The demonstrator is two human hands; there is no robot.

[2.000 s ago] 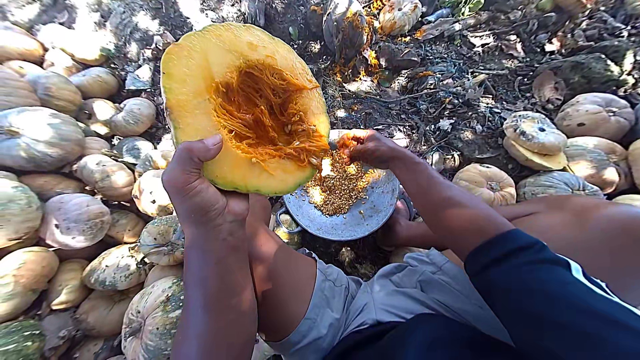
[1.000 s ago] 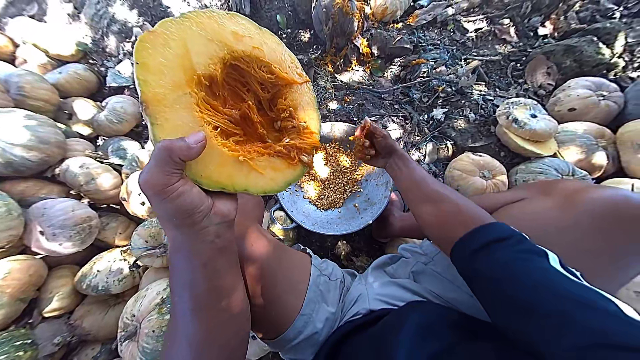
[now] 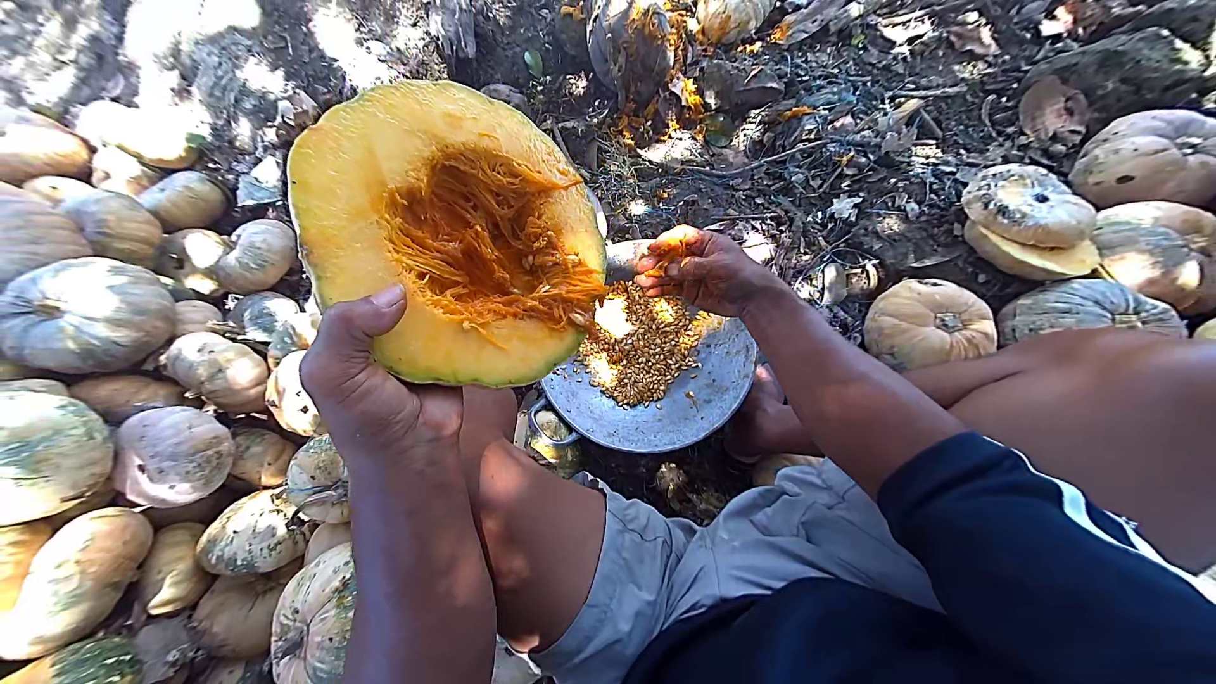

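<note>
My left hand (image 3: 380,370) grips a halved pumpkin (image 3: 351,199) by its lower edge, thumb on the yellow flesh, cut face toward me. Orange stringy pulp (image 3: 484,237) with a few seeds fills its hollow and hangs at the right rim. Just right of that rim, my right hand (image 3: 698,271) pinches a bit of orange pulp between its fingertips. Beneath it, a round grey metal pan (image 3: 655,432) with a loop handle holds a heap of pumpkin seeds (image 3: 646,356); the halved pumpkin hides part of the pan's left side.
Many whole pumpkins (image 3: 85,313) are piled along the left. More lie at the right, beside a cut pumpkin (image 3: 1031,252) with its pale flesh showing. A rock (image 3: 1121,76) and leaf litter are at the upper right. Orange pulp scraps (image 3: 689,95) lie on the ground ahead.
My right hand was lower over the seeds at the pan two seconds ago; it has risen slightly and holds pulp at its fingertips. My left hand keeps its hold on the halved pumpkin.
</note>
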